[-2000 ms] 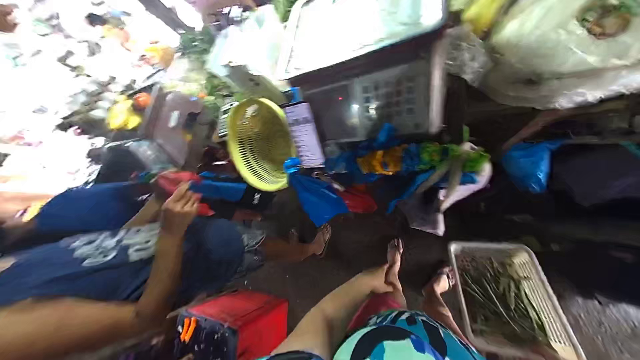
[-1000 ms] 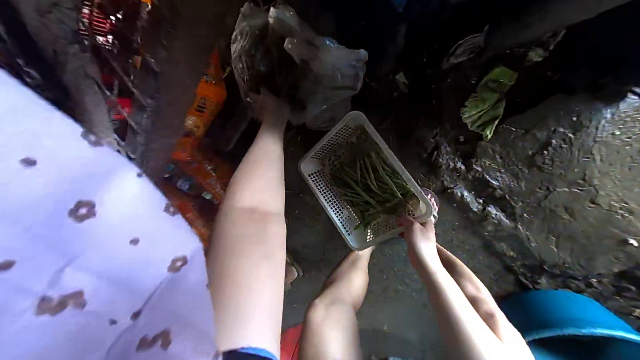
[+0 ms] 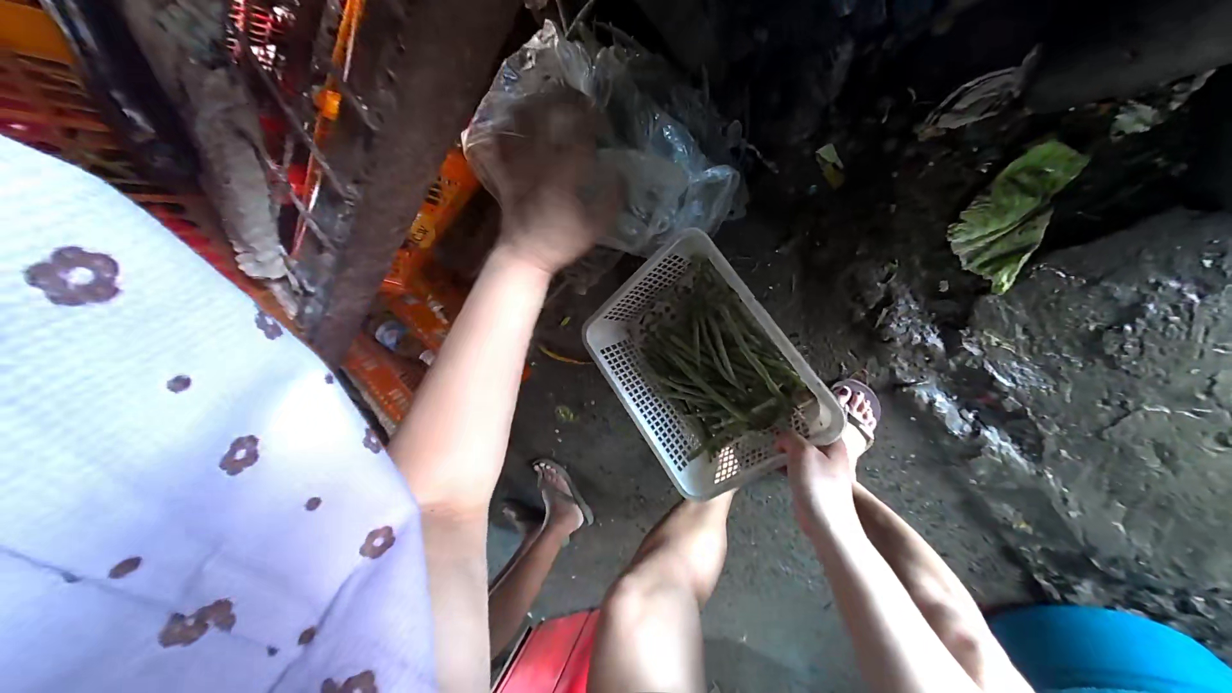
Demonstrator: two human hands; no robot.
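My right hand [image 3: 816, 472] grips the lower right rim of a white perforated plastic basket [image 3: 630, 399], its fingers curled at the edge. Long thin green vegetables [image 3: 712, 356], perhaps bean pods, lie inside the basket. My left hand [image 3: 558, 183] is blurred, over or against a clear plastic bag [image 3: 674, 164] just above the basket. The bag seems to hold dark green stuff. Whether the left fingers hold the bag cannot be told.
A wilted green leaf [image 3: 1011, 217] lies on wet, muddy ground at right. Orange crates [image 3: 385, 371] stand behind a post at left. A blue tub [image 3: 1107, 650] and a red box [image 3: 553, 659] are near the bottom. Another person's foot [image 3: 561, 496] and flower-patterned cloth [image 3: 192, 433] are visible.
The view has swung far from the stall and other person seen two seconds ago. The basket, then on the ground at lower right, is now in my right hand.
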